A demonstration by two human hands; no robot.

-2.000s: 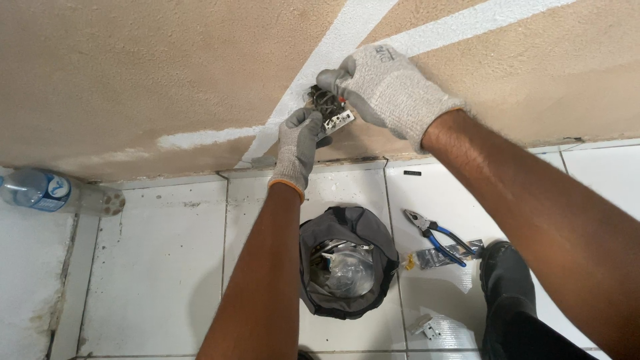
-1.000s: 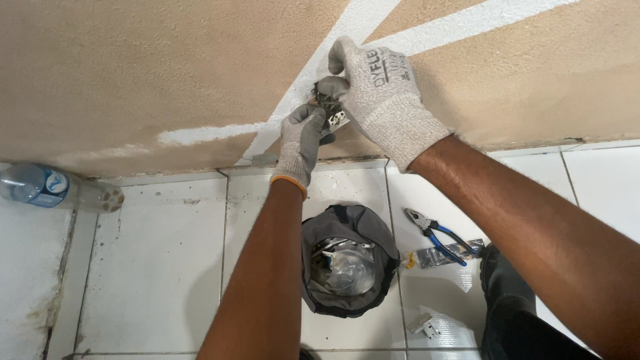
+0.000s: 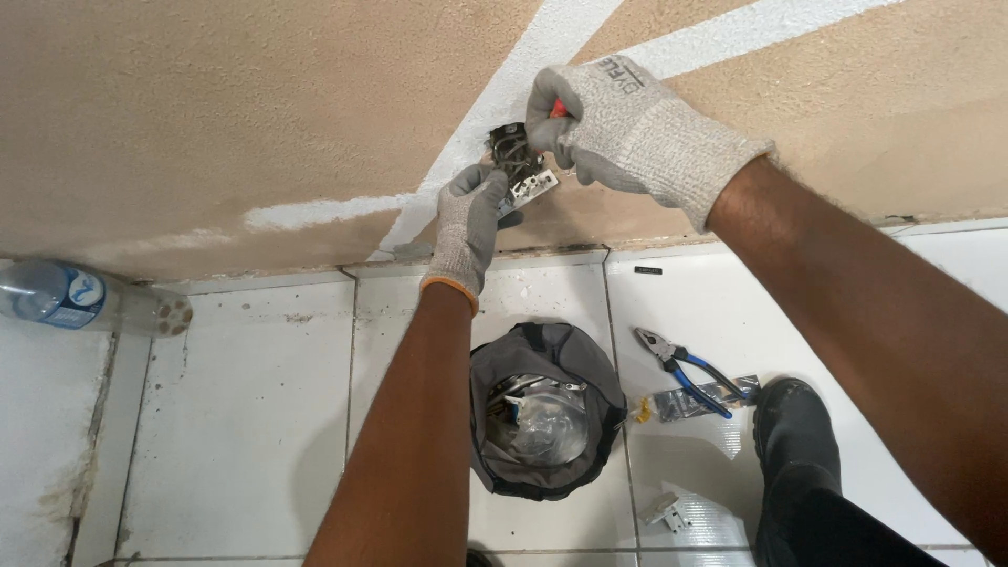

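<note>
My left hand (image 3: 472, 209), in a grey-palmed knit glove, holds a white electrical outlet module on its mounting strap (image 3: 531, 189) just below a wall box (image 3: 512, 142) with several wires in it. My right hand (image 3: 591, 126), gloved alike, is closed on a small tool with a red handle (image 3: 558, 109), at the right side of the box. The fingers hide most of this tool; its kind cannot be told. Where the wires meet the module is too small to make out.
On the tiled floor stand a grey fabric bag (image 3: 504, 354) holding plastic packets, combination pliers (image 3: 681, 370) with blue-black handles on a packet, and a white electrical part (image 3: 668, 512). A plastic bottle (image 3: 87, 299) lies left; a black boot (image 3: 795, 433) is at right.
My right hand has shifted from over the wires to the right side of the box, and the red handle shows again. My left hand has stayed at the module.
</note>
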